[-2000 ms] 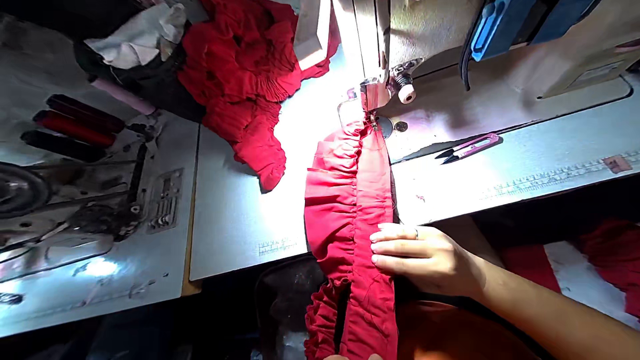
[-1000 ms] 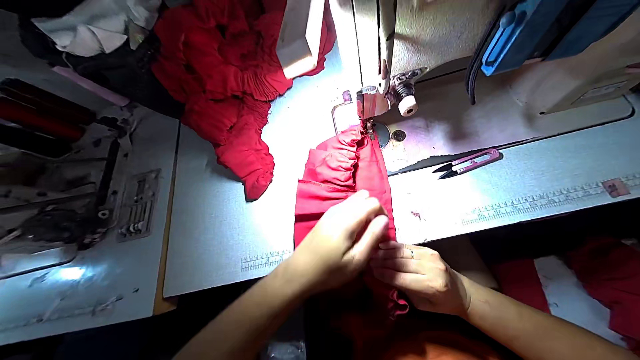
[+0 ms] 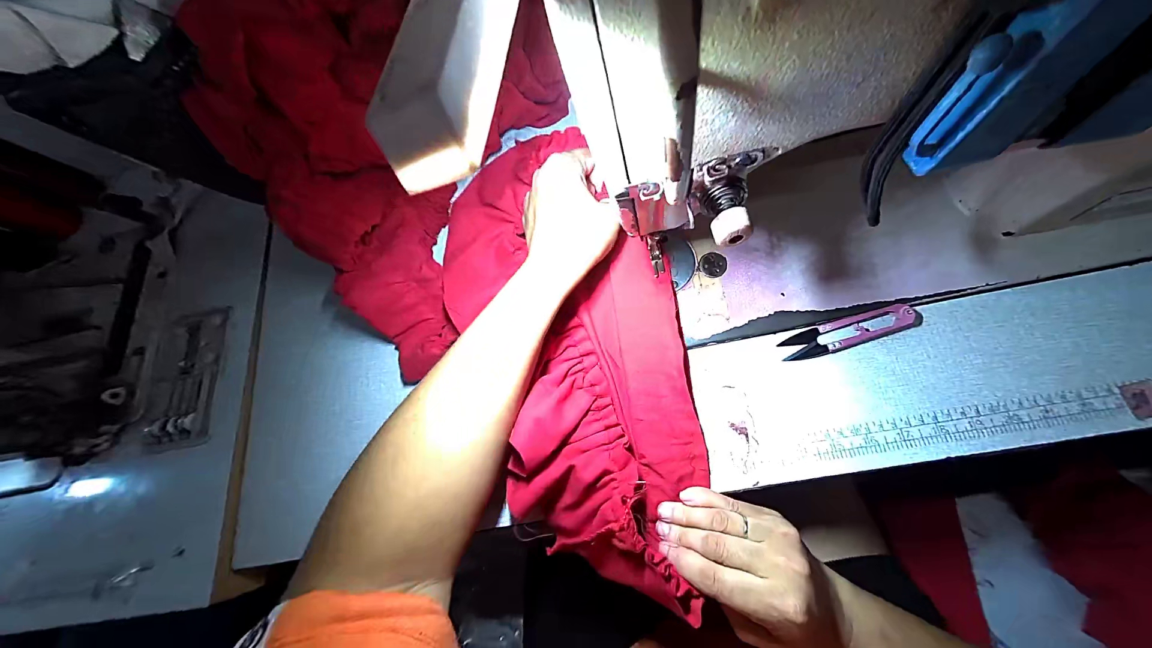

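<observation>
A gathered red fabric strip runs under the presser foot of a sewing machine and hangs over the table's front edge. Beside the needle area, on its left, my left hand rests on the fabric; its fingertips are partly hidden, so its grip is unclear. My right hand, with a ring on one finger, lies on the lower end of the strip with its fingertips on the cloth; the thumb is hidden. Loose threads show near the frayed edge of the ruffle.
Pink-handled thread snips lie right of the machine foot, above a measuring tape along the table edge. More gathered red fabric is heaped at the back left. Another machine stands at far left; a blue holder is at upper right.
My left hand has moved from beside my right hand up to the cloth near the machine's needle area. My right hand now lies at the strip's lower end. The view has shifted closer.
</observation>
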